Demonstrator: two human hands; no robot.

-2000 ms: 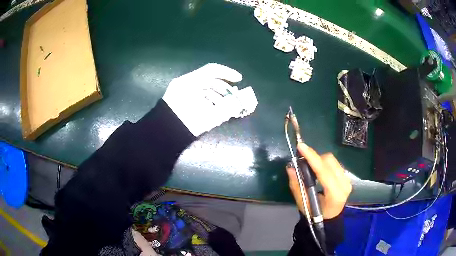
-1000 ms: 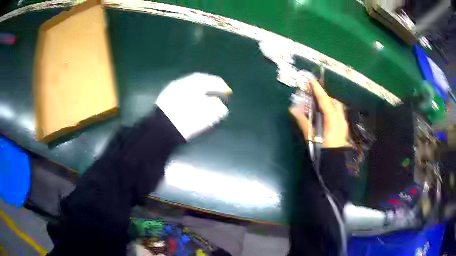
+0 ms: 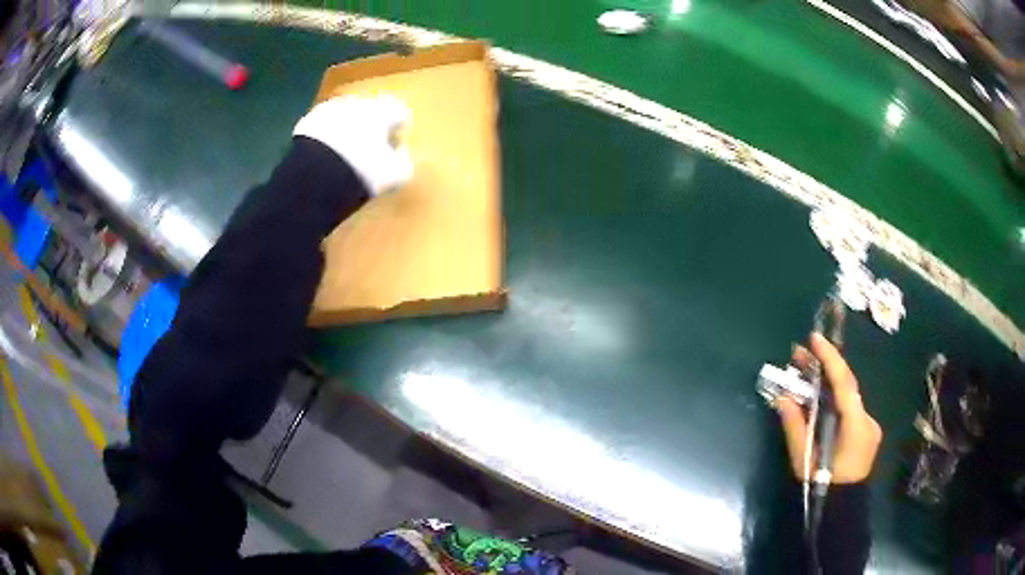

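Note:
My left hand (image 3: 365,140), in a white glove, is over the upper left part of the shallow cardboard tray (image 3: 455,225). Its fingertips point down into the tray and are blurred; I cannot tell if they hold anything. My bare right hand (image 3: 841,427) holds the soldering iron (image 3: 827,440), tip pointing up and away. A white plastic assembly (image 3: 786,384) is also in its fingers, sticking out to the left. Several more white assemblies (image 3: 854,275) lie in a row just beyond the iron's tip, near the worn white strip.
The bright green conveyor (image 3: 719,67) runs beyond the white strip, with a white object (image 3: 623,21) on it. A red-ended stick (image 3: 235,76) lies at the far left. The dark iron stand (image 3: 942,432) is at the right. Floor shows below the bench edge.
The view has swung left. My left hand has moved from the bench to the tray. My right hand has taken a white assembly and drawn it back from the row, still with the iron.

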